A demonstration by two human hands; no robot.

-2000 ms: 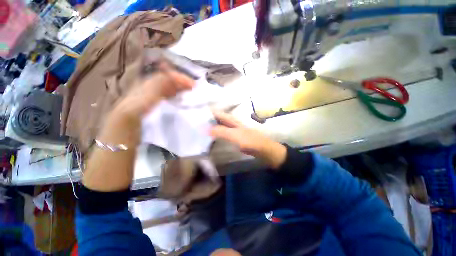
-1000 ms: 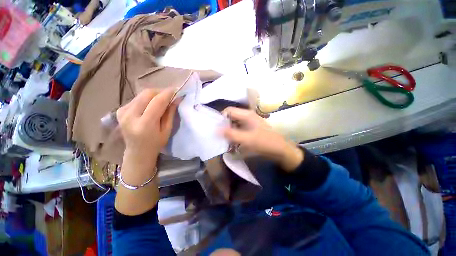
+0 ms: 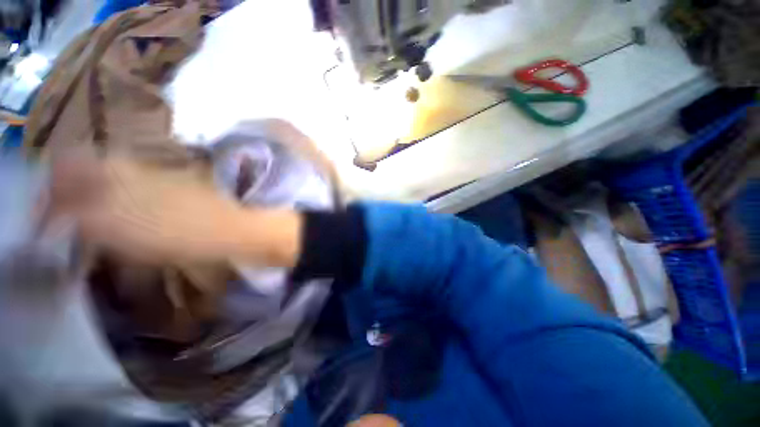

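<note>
My right hand (image 3: 158, 208), in a blue sleeve with a black cuff, reaches across to the left and is strongly blurred. Its fingers lie near the left edge, over pale blurred cloth, and I cannot tell if they grip it. My left hand cannot be made out. White lining cloth (image 3: 287, 179) lies bunched behind my right wrist. Brown fabric (image 3: 158, 367) hangs below my forearm over the table's front. More brown cloth (image 3: 125, 67) is heaped at the upper left.
The sewing machine head (image 3: 387, 33) stands at the top under a bright lamp. Scissors with red and green handles (image 3: 546, 108) lie right of the needle. A blue crate (image 3: 700, 283) is at the right, beside brown and white pieces (image 3: 612, 258). Green floor shows lower right.
The view has shifted right. My right hand has moved left, across the cloth. My left hand, earlier holding the white cloth, can no longer be made out. The brown fabric now hangs in a larger bunch.
</note>
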